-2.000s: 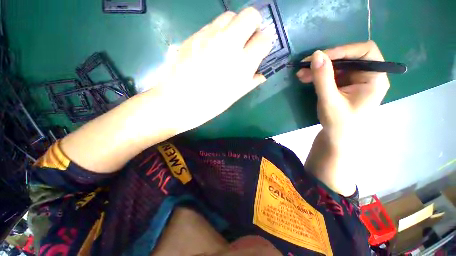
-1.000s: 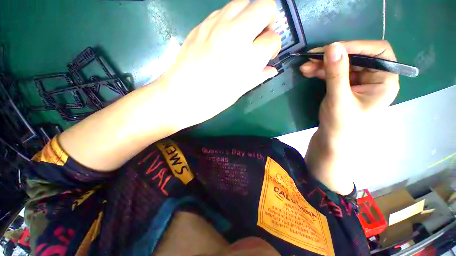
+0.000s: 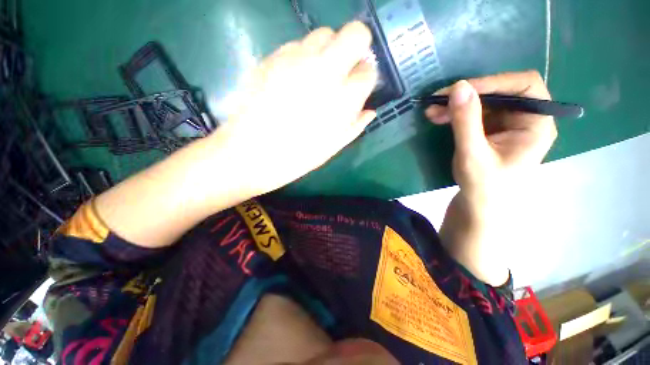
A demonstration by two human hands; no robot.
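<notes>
My left hand (image 3: 306,93) is over a black plastic frame (image 3: 388,60) and holds it; the hand hides most of the frame. My right hand (image 3: 499,117) holds black tweezers (image 3: 531,105) like a pen. The tweezers' tips point left, at the dark adhesive pieces near the frame's lower right corner. The pale backing sheet (image 3: 417,44) lies under and to the right of the frame, with rows of small dark pieces on it. Whether the tips grip a piece cannot be told.
Several loose black frames (image 3: 153,117) overlap on the green work mat (image 3: 285,187) at the left. A dark heap of frames (image 3: 28,135) is at the far left edge. A pale cord (image 3: 547,43) crosses the mat at upper right. A red bin (image 3: 533,324) and cardboard box (image 3: 577,306) are below right.
My left hand and the frame have shifted left, showing more of the backing sheet and its dark pieces. The tweezers hand has moved slightly left and still holds the tweezers.
</notes>
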